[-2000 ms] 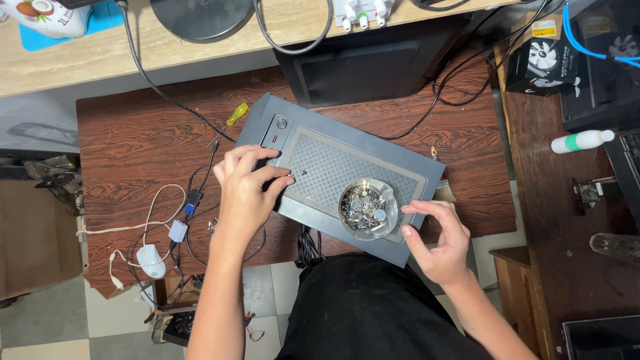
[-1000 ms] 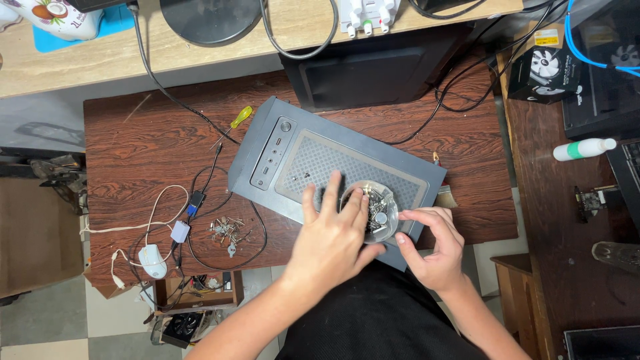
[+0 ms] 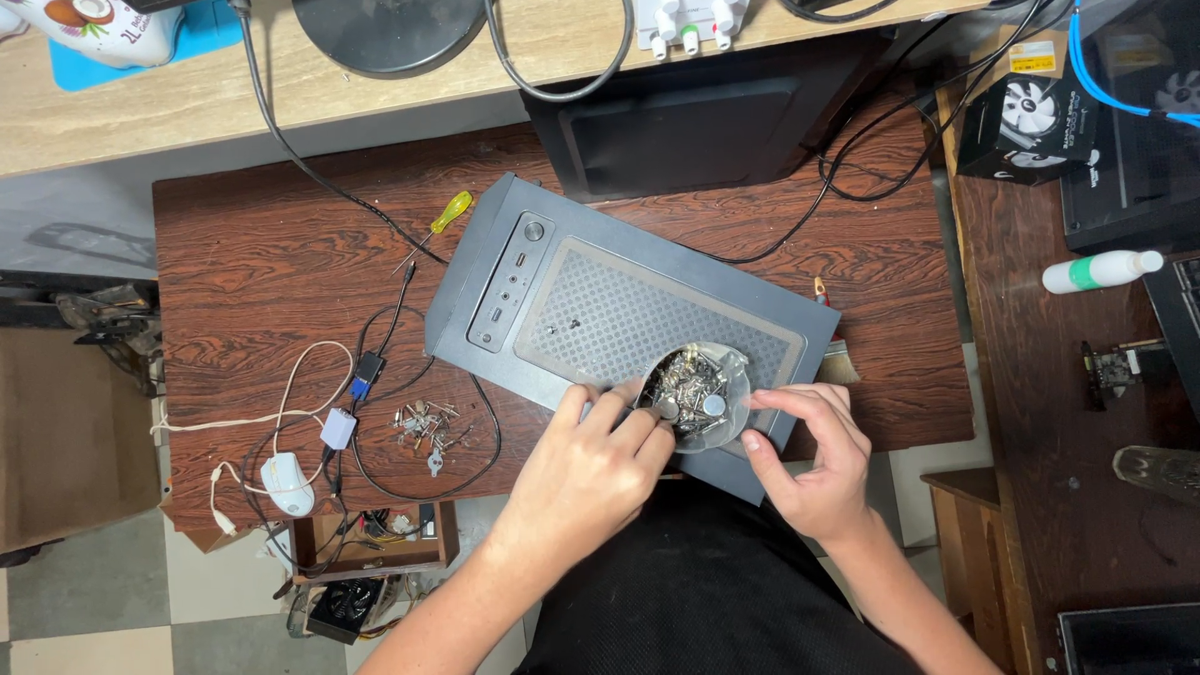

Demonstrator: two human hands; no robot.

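A clear plastic tub [image 3: 736, 375] full of metal screws [image 3: 692, 384] and round discs stands on the mesh top of a dark computer case [image 3: 619, 225]. My left hand [image 3: 586, 464] is at the tub's left edge, fingers bent and partly hidden; whether they pinch a screw cannot be seen. My right hand [image 3: 820, 459] rests thumb and forefinger against the tub's right side, fingers apart. A few small dark screws [image 3: 562, 327] lie on the mesh. A loose pile of screws [image 3: 431, 427] lies on the wooden table, left of the case.
A yellow-handled screwdriver [image 3: 452, 213] lies beyond the case's left corner. Cables and a white mouse [image 3: 287, 484] lie on the left. A black case panel [image 3: 684, 131] stands behind. A brush [image 3: 837, 361] is partly hidden at the right. A white bottle [image 3: 1102, 272] lies on the side table.
My left hand has gone from the left part of the case to over the tub, then drawn back to its left edge. My right hand has stayed by the tub.
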